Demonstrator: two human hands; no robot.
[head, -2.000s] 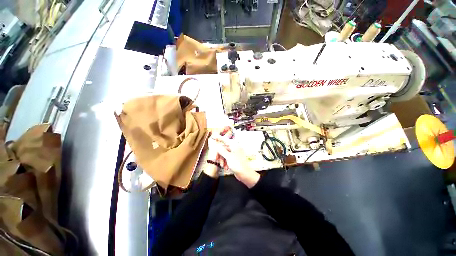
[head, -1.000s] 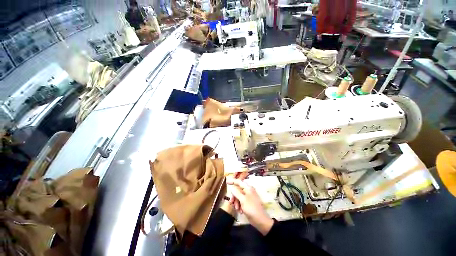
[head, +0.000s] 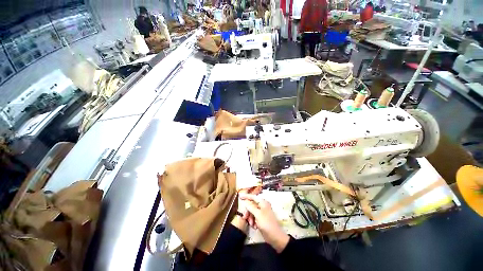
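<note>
A brown bag body lies bunched on the table left of the sewing machine head, its right edge beside my hands. My left hand is mostly covered by the bag edge and my right hand. My right hand lies against it, fingers together, just below and left of the needle area. Whether the fingers pinch the bag edge is too small to tell. Light-tan binding tape runs along the machine bed to the needle area. Dark-handled scissors lie on the bed right of my hands.
More brown pieces lie in a heap at the left and behind the machine. A long shiny bench runs along the left. Thread cones stand behind the head. A yellow-orange reel is at the far right. A person in red stands farther back.
The view has tilted up from the first frame, showing more of the factory floor. My hands stay together beside the bag body, with little visible movement.
</note>
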